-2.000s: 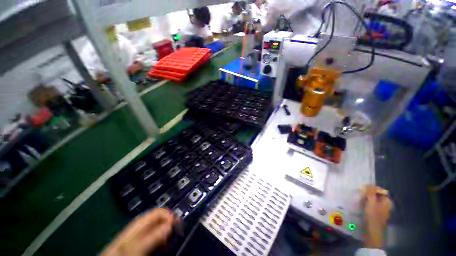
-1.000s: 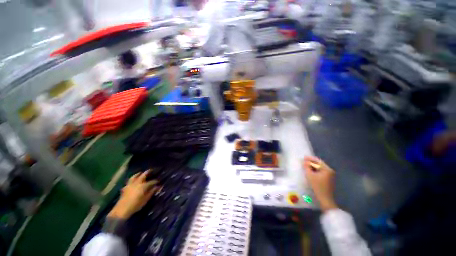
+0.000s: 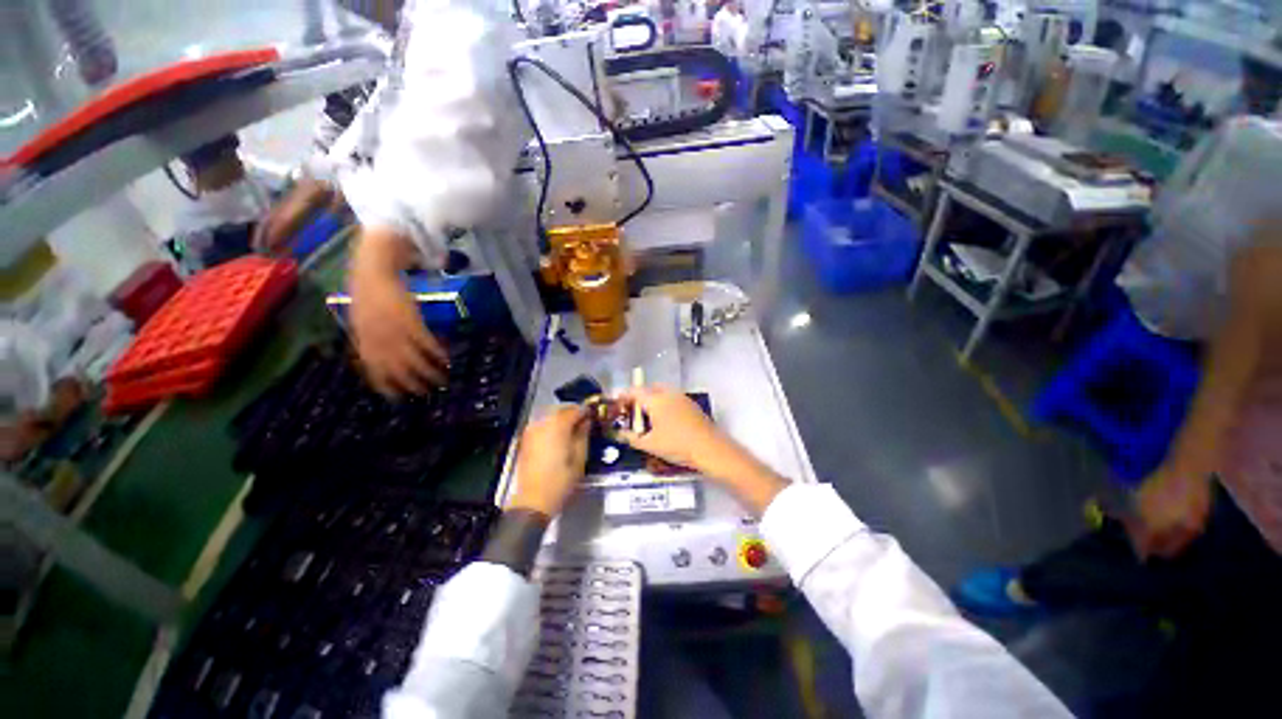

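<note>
Both my hands meet over the orange-and-black fixture on the white bed, below the orange machine head. My left hand has its fingertips pinched at the fixture's left part; whether they hold a small part is hidden. My right hand pinches a short pale stick, its fingertips close beside the left ones. The fingers cover much of the fixture. A small black block lies on the bed behind my left hand.
The black blister tray is at the lower left, with stacked trays behind it. Another person's hand hangs over the stack. A white slotted plate is in front. The red stop button is on the front edge. Another person stands right.
My left hand has moved from the blister tray to the fixture. My right hand has moved left from the bed's right edge to the fixture. Another person's hand has appeared over the stacked trays.
</note>
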